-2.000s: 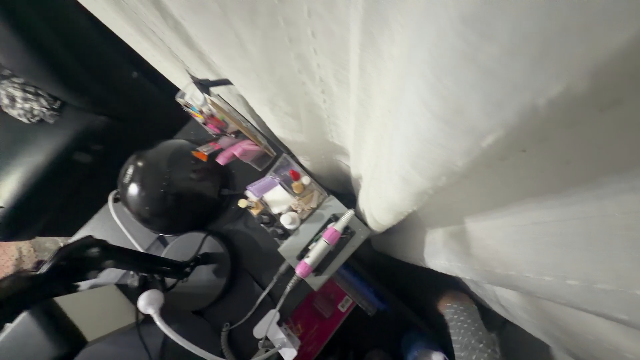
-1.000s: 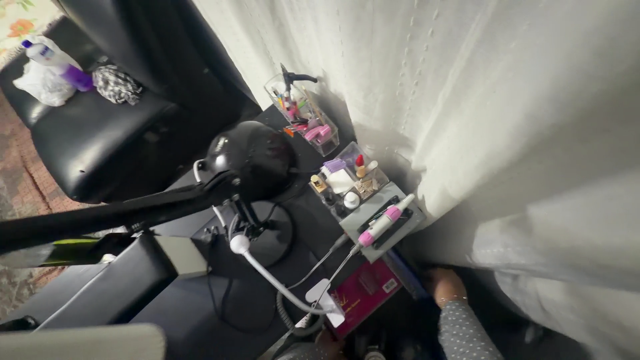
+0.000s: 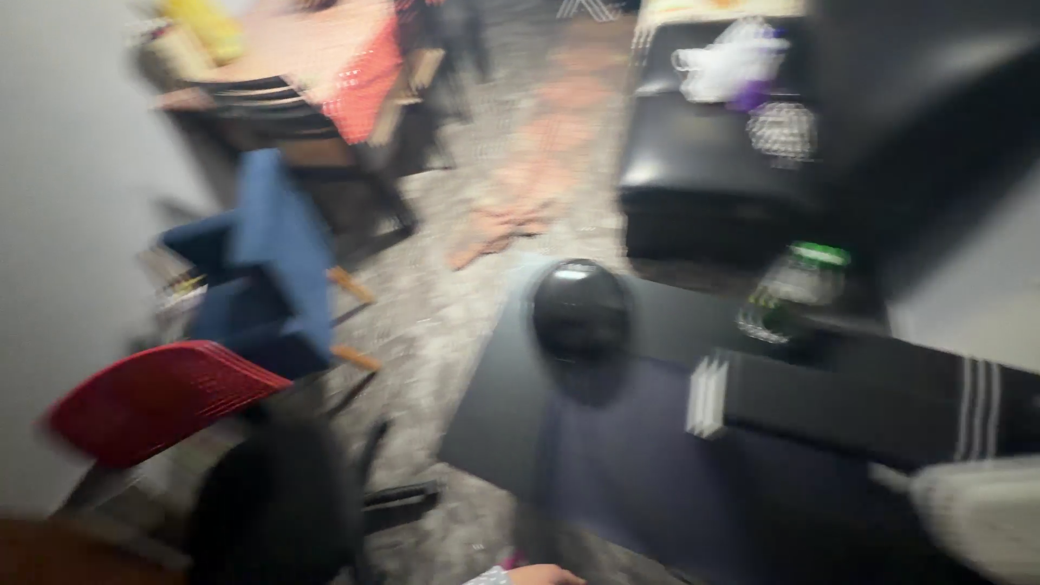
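Observation:
At the bottom edge, my left hand (image 3: 546, 575) shows only in part, with a pale patterned cuff to its left. It lies near the front edge of the dark table (image 3: 487, 431); whether it holds anything cannot be told. A small magenta thing (image 3: 513, 561) appears just above the cuff, too blurred to name. My right hand is out of view. On the table stand a round glossy black object (image 3: 582, 313), a long black padded rest (image 3: 812, 406) with white stripes, and a clear container with a green lid (image 3: 819, 256).
A black armchair (image 3: 707, 154) holds a white plastic bag (image 3: 731, 65) and a patterned cloth (image 3: 782, 128). To the left are a blue chair (image 3: 280, 260), a red chair (image 3: 166, 398), a black seat (image 3: 272, 496) and a table with a red cloth (image 3: 370, 81). A pale object (image 3: 983, 504) is at lower right.
The view has swung far to the left and is blurred. The white curtain, the cosmetics organizers, the pink and white handpiece and my right hand have left the view.

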